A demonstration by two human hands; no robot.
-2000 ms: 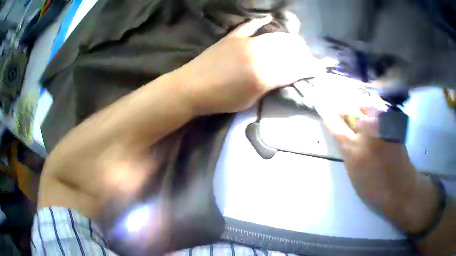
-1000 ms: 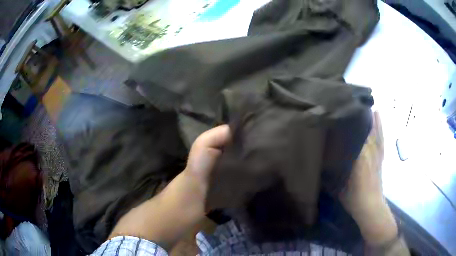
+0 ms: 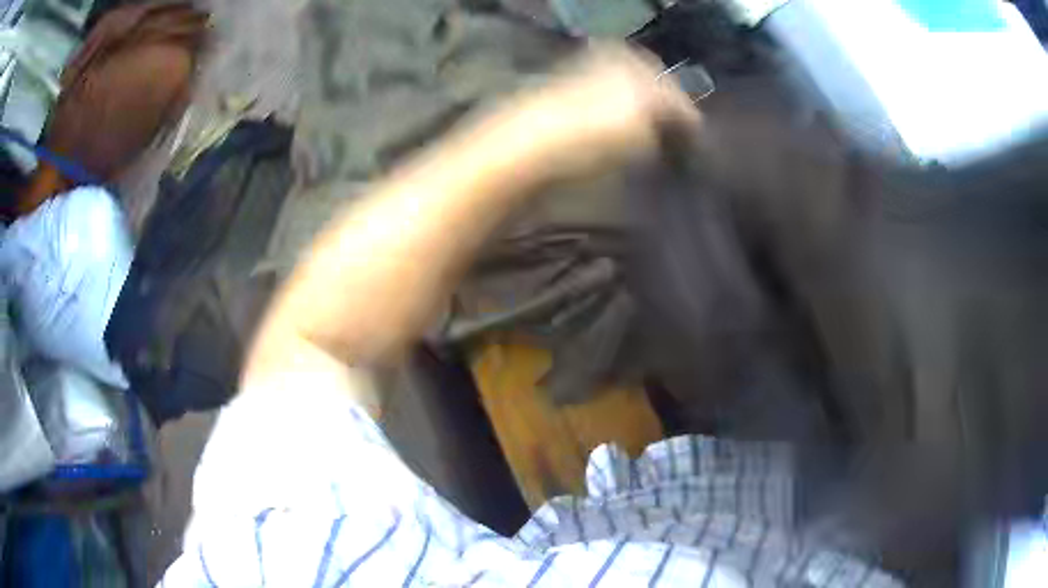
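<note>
My left hand (image 3: 632, 98) is at the top centre, blurred, with the forearm reaching up from the lower left. It appears closed on the edge of the dark brown fabric (image 3: 736, 253); the fingertips are hard to make out. The fabric is streaked by motion and spreads across the centre and right side. A small thin bright outline shows beside the fingers; I cannot tell what it is. My right hand is not in view.
A wooden surface (image 3: 552, 419) shows below the fabric. Olive-grey cloth (image 3: 379, 80) lies at the upper left, beside a dark cloth heap (image 3: 213, 264), a reddish-brown heap (image 3: 126, 92) and white bundles (image 3: 75, 270). A white table (image 3: 908, 92) is at the upper right.
The view has swung left and down, away from the machine table. My left hand has moved up and outward with the fabric. My right hand has left the view.
</note>
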